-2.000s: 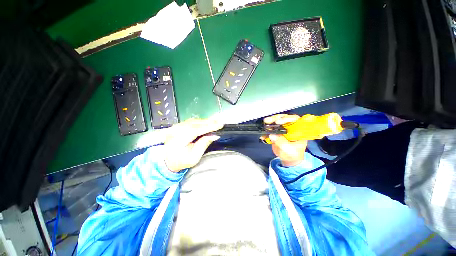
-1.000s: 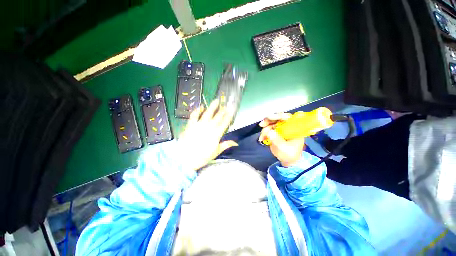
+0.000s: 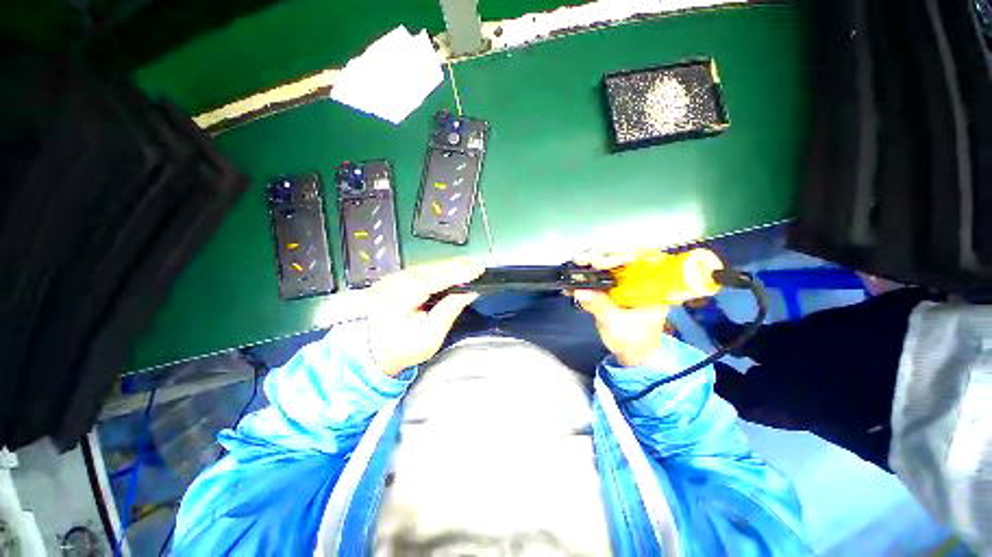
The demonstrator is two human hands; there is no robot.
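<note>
My left hand (image 3: 419, 316) grips one end of a black phone body (image 3: 522, 279), seen edge-on as a thin bar in front of my chest. My right hand (image 3: 629, 318) holds the yellow-orange electric screwdriver (image 3: 666, 277), its front end at the phone's right end; the exact contact is hidden by my fingers. Three phone bodies lie back up on the green bench: one at the left (image 3: 301, 237), one beside it (image 3: 370, 224) and one slightly tilted (image 3: 450, 180). They show small orange and white marks.
A black screw tray (image 3: 665, 104) with speckled silvery bits lies at the back right of the bench (image 3: 544, 120). White paper (image 3: 389, 74) lies near the post (image 3: 461, 24). Stacked foam trays stand at left (image 3: 98, 239) and right (image 3: 881, 141). A black cord (image 3: 756, 321) hangs by my right wrist.
One second ago my left hand was over a blurred phone on the bench. Now it holds a phone edge-on against the screwdriver end. The view has shifted slightly.
</note>
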